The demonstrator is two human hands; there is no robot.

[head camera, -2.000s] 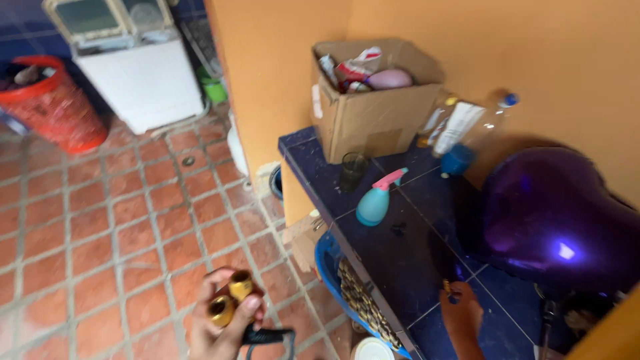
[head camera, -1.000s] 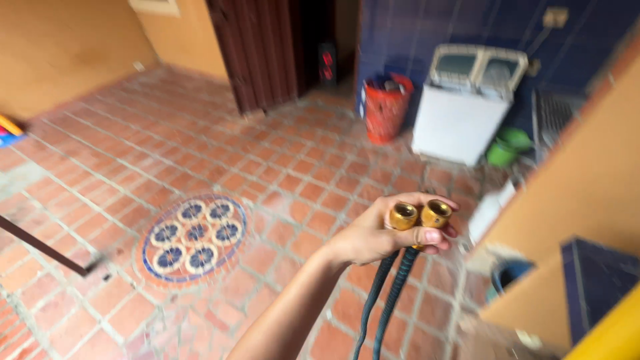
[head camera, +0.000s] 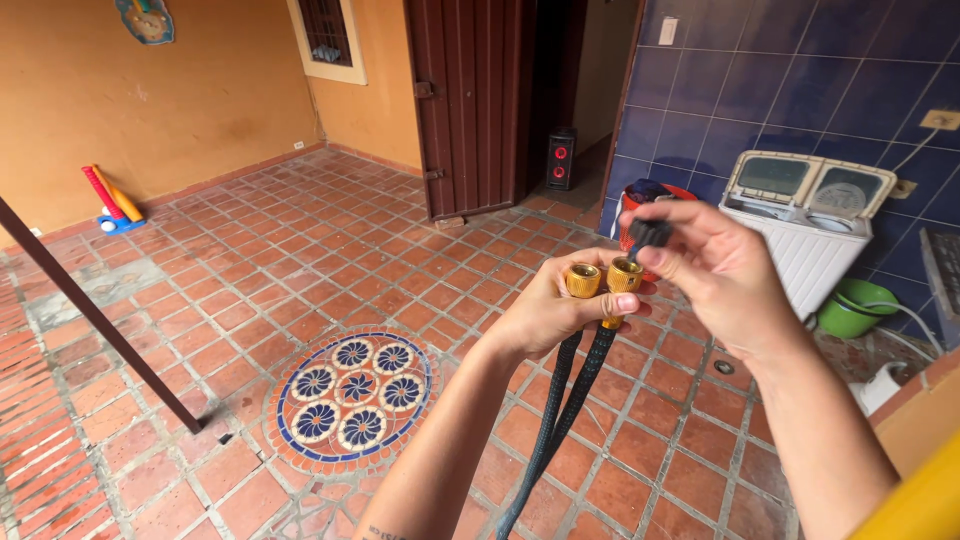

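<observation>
My left hand [head camera: 559,304] grips two knurled brass hose couplings side by side, the left coupling [head camera: 583,280] and the right coupling [head camera: 624,275], open ends up. Two dark fabric-covered hoses [head camera: 559,397] hang down below them. Between the thumb and fingers of my right hand [head camera: 712,262] is a small black plastic fitting [head camera: 649,232], slightly blurred, just above the right coupling. Whether the fitting touches that coupling I cannot tell.
A twin-tub washing machine [head camera: 799,240] with raised lids, a red basket [head camera: 675,193] and a green bucket [head camera: 855,309] stand at the right. A metal door [head camera: 472,105] stands open beside a speaker [head camera: 561,159]. A dark pole [head camera: 97,322] slants down at the left.
The view has swung from the blue tiled counter to the patio. My right hand, near the counter two seconds ago and out of view one second ago, is now beside my left with a black fitting.
</observation>
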